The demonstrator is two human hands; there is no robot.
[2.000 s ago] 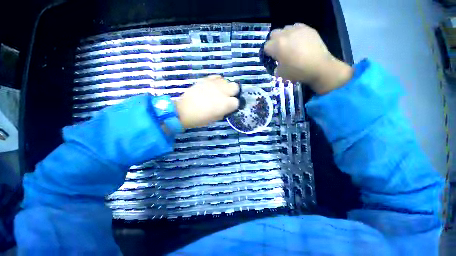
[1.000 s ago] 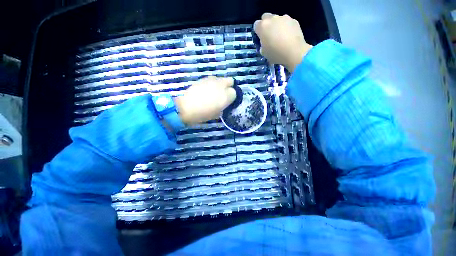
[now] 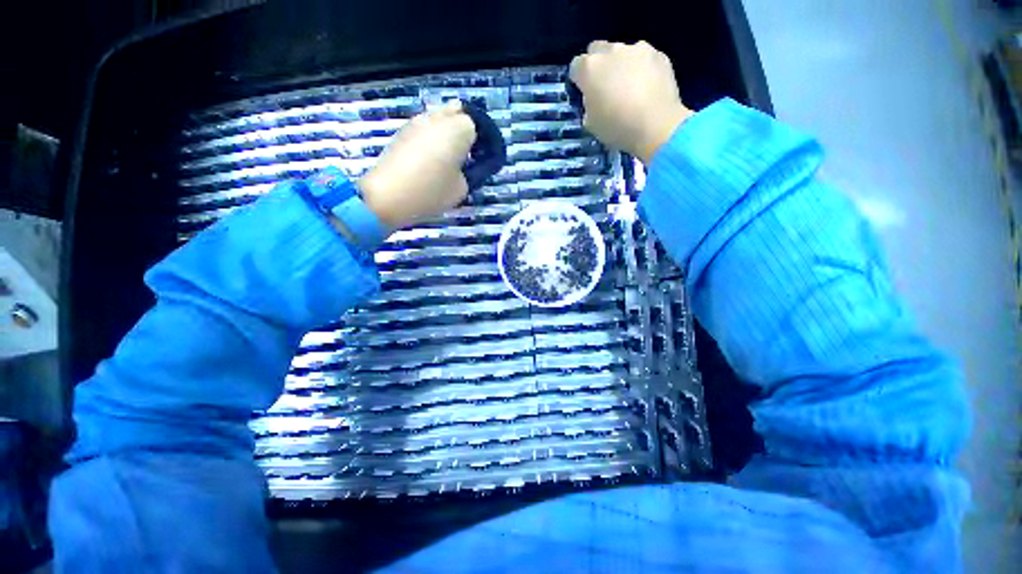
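Long silver strip workpieces [image 3: 482, 387] lie in rows across the black tray, with upright columns at the right side. A round white-rimmed parts dish [image 3: 550, 253] rests on the rows, with tiny dark specks in it. My left hand [image 3: 426, 166] is over the upper middle rows, above and left of the dish, with black finger cots on the thumb and fingertip. My right hand [image 3: 631, 95] is at the upper right end of the rows, its fingertips bent down. Whether either hand holds a tiny part cannot be told.
The black tote tray [image 3: 84, 224] has a raised rim around the rows. A white object [image 3: 25, 308] with a small round detail is at the left edge. Grey floor [image 3: 885, 146] shows at the right, with a dark object at the far right edge.
My left hand has left the dish's edge and moved up and left, so the whole dish shows. My right hand moved slightly left and up from its earliest position, then stayed nearly in place.
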